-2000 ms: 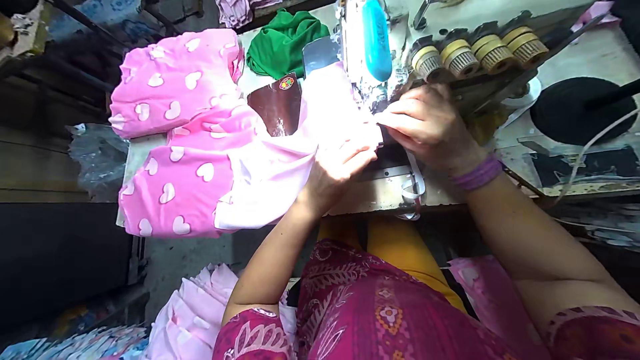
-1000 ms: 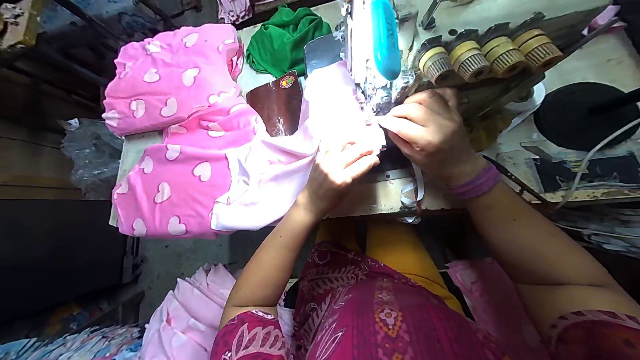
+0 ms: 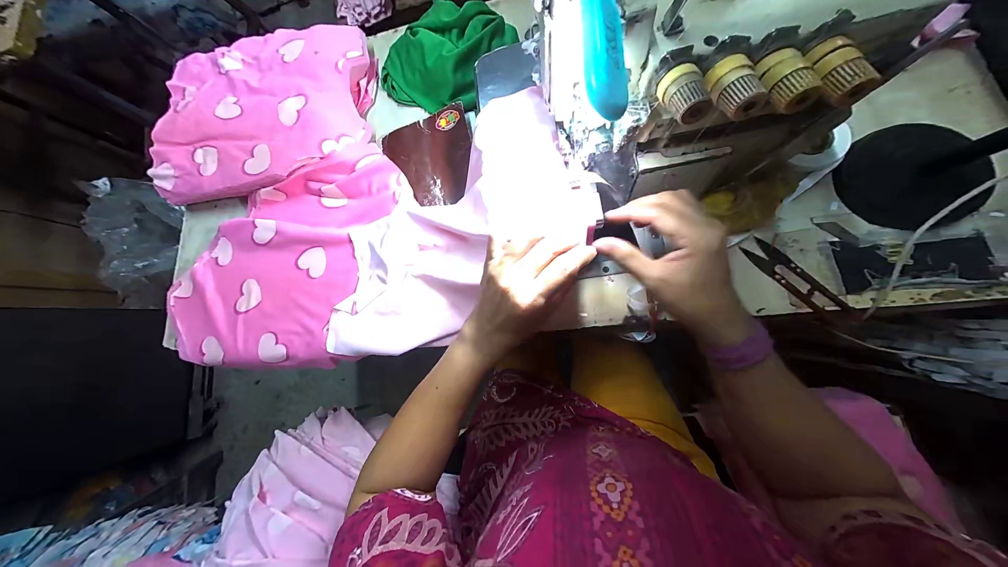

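Note:
A sewing machine (image 3: 602, 63) with a blue part on its head stands at the table's middle, glaring under bright light. Pale pink fabric (image 3: 425, 260) runs from a heart-print bundle up to the needle area. My left hand (image 3: 526, 287) lies flat on that fabric, fingers pressing it just in front of the machine. At the fabric's right edge is my right hand (image 3: 677, 252), thumb and forefinger parted around the edge; whether they pinch it I cannot tell. Bright glare hides the needle and presser foot.
Pink heart-print fabric (image 3: 260, 110) is piled on the left, beside green cloth (image 3: 449, 51). Several thread cones (image 3: 736, 83) lie behind my right hand, and thread snips (image 3: 795, 276) rest to its right. Pale pink cloth (image 3: 295, 480) hangs low at the left.
The thumb and forefinger of my right hand have spread apart at the fabric's edge, where they were closer together before. My left hand remains on the fabric.

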